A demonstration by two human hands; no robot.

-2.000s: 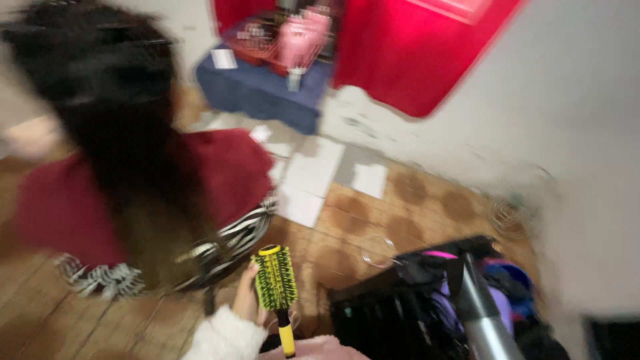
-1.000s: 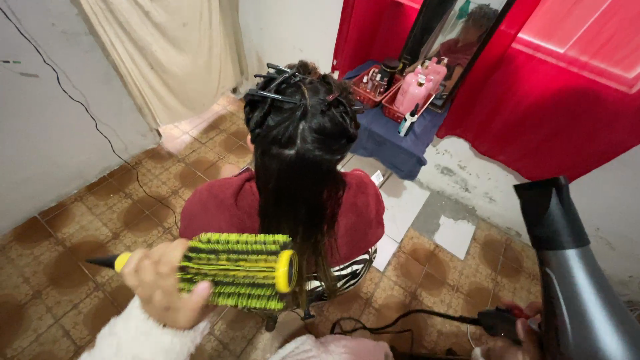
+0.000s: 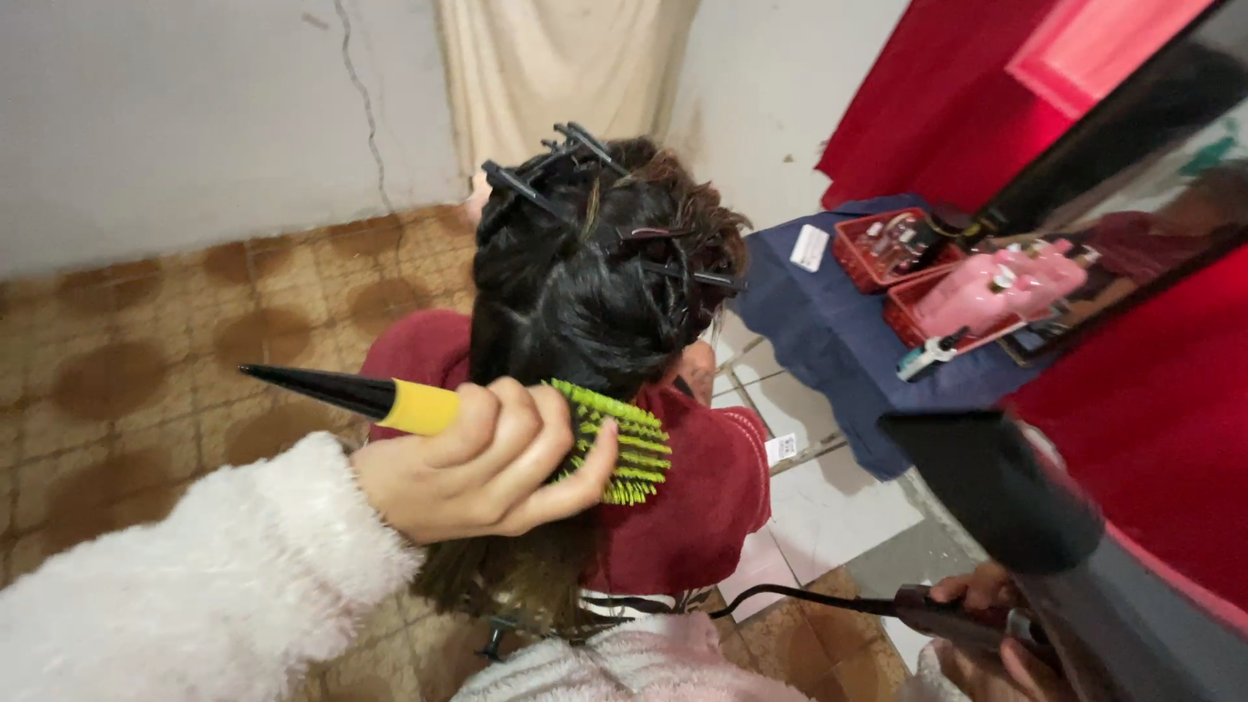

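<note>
My left hand (image 3: 487, 458) grips a round hairbrush (image 3: 629, 444) with green bristles, a yellow collar and a black tapered handle pointing left. The brush lies against the dark hair (image 3: 575, 331) of a seated person in a maroon top (image 3: 673, 487), at the nape. Several black sectioning clips (image 3: 526, 187) hold the upper hair. At the lower right my right hand (image 3: 994, 624) is closed around the dark handle of a hair dryer (image 3: 1004, 487), whose wide black nozzle points up and left. Part of that hand is hidden behind the dryer.
A small table with a blue cloth (image 3: 809, 312) holds red baskets (image 3: 882, 249), pink bottles (image 3: 985, 292) and a small spray bottle (image 3: 926, 359) beside a leaning mirror (image 3: 1150, 195). The dryer's black cord (image 3: 799, 592) runs left, low behind the person. A beige curtain (image 3: 565, 78) hangs ahead.
The brush has turned, its bristle end now against the hair at the nape instead of lying sideways in front of the back. The view has moved closer to the person's head.
</note>
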